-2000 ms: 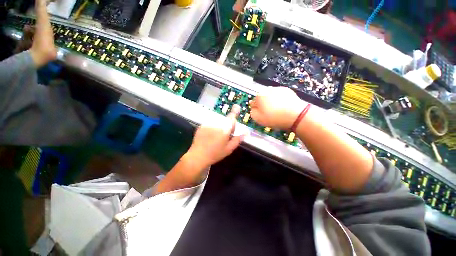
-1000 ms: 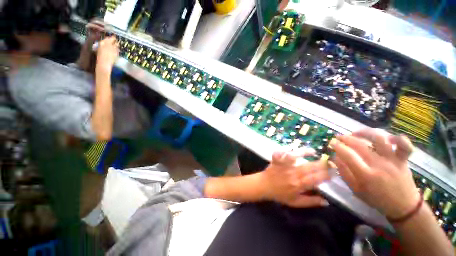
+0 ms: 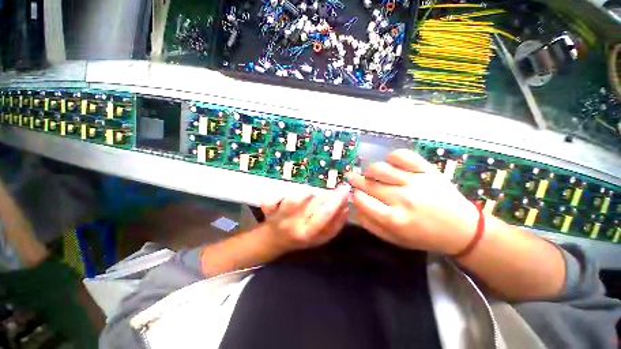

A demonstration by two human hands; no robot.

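A green circuit board panel [image 3: 269, 146] with two rows of pale block parts lies between the conveyor rails. My left hand [image 3: 306, 219] is in front of its right half, fingers bent, over the near rail. My right hand [image 3: 412, 204] reaches over the near rail, its fingertips close to my left fingertips at the panel's front right corner. Whether either hand pinches a small part is too small to tell. My right hand partly hides the gap and the left end of another board panel [image 3: 538, 194].
A third board panel [image 3: 65, 116] lies left, past a dark gap. Beyond the far rail [image 3: 272, 99] are a black component tray [image 3: 333, 24] of mixed leaded parts, yellow wires [image 3: 453, 54], a thin metal strip [image 3: 521, 82] and a round metal object [image 3: 538, 61]. Another person's arm [image 3: 19, 228] shows far left.
The view has swung round and now faces the tray and rails more squarely. My hands have come together at a panel's corner. Only a blurred arm of the person at left still shows.
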